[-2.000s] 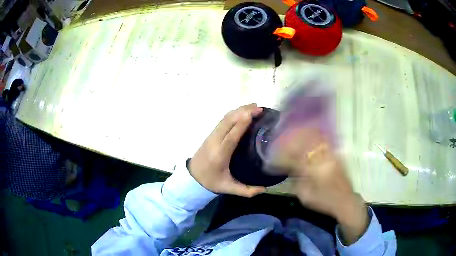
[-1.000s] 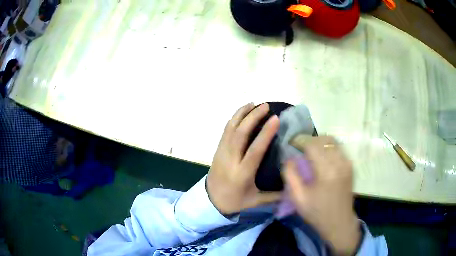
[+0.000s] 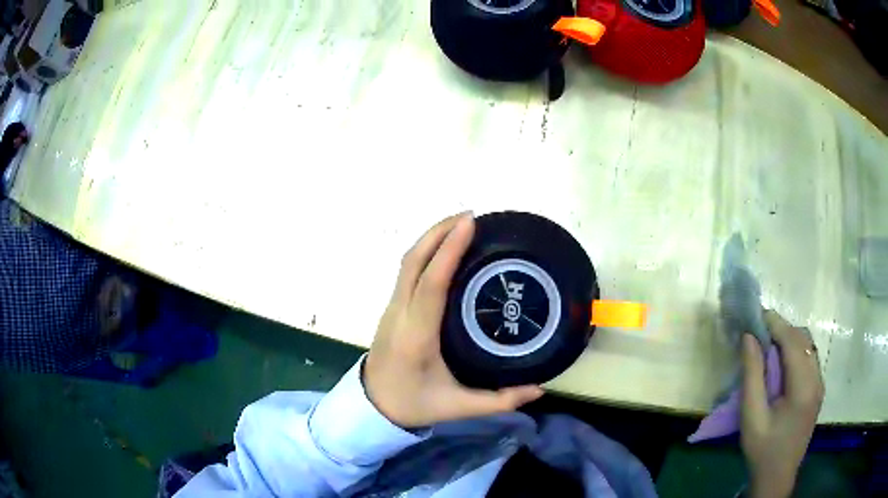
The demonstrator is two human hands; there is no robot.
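My left hand (image 3: pixel 414 336) holds a round black speaker (image 3: pixel 574 258) near the bench's front edge, fingers and thumb around its left side. The speaker's end cap with a pale grey ring and emblem faces up. Its orange strap (image 3: pixel 619 314) points right. My right hand (image 3: pixel 785 394) is apart from the speaker, to its right, and holds a crumpled grey and light purple cloth (image 3: pixel 742 292) at the front right of the bench.
At the back of the cream bench (image 3: pixel 243 175) stand another black speaker (image 3: pixel 497 53), a red speaker (image 3: pixel 647 49) and part of a dark one (image 3: pixel 725 10). A clear object (image 3: pixel 873 266) is at the right edge. White items (image 3: pixel 44 44) are at the far left.
My right hand has moved right with the cloth, away from the speaker. The speaker has turned so its ringed end and orange strap show. The wooden-handled awl no longer shows.
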